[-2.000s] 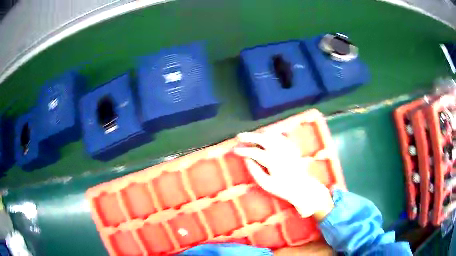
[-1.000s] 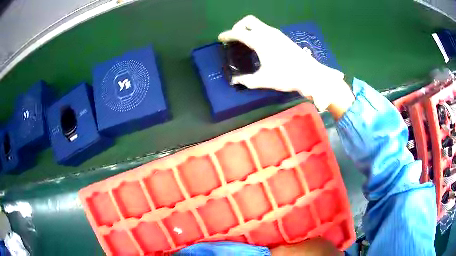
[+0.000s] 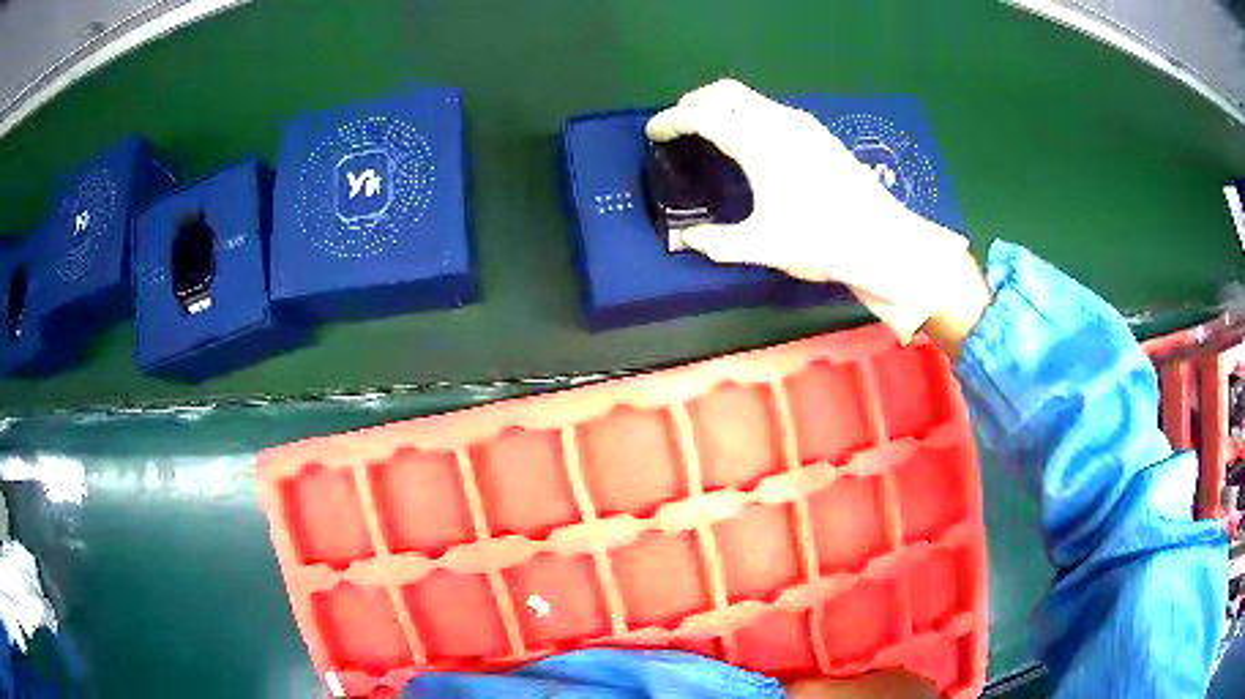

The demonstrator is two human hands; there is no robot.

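Note:
My right hand, in a white glove, holds a black smartwatch between thumb and fingers. The watch is at the top of a dark blue box base; my hand hides part of its insert, so I cannot tell if the watch is seated. A dark blue lid with a white logo lies just right, partly behind my hand. Of my left arm, the blue sleeve and a strip of bare skin show at the bottom edge; the fingers are cut off or hidden.
An orange-red blister tray with unfilled pockets lies in front of me. Left on the green belt are a logo lid, a box with a watch and more boxes. Stacked watch trays stand at the right edge.
My right hand moved from the orange tray to the blue box base and took hold of the watch. The metal-rimmed watch seen earlier on the right box no longer shows. The view has shifted.

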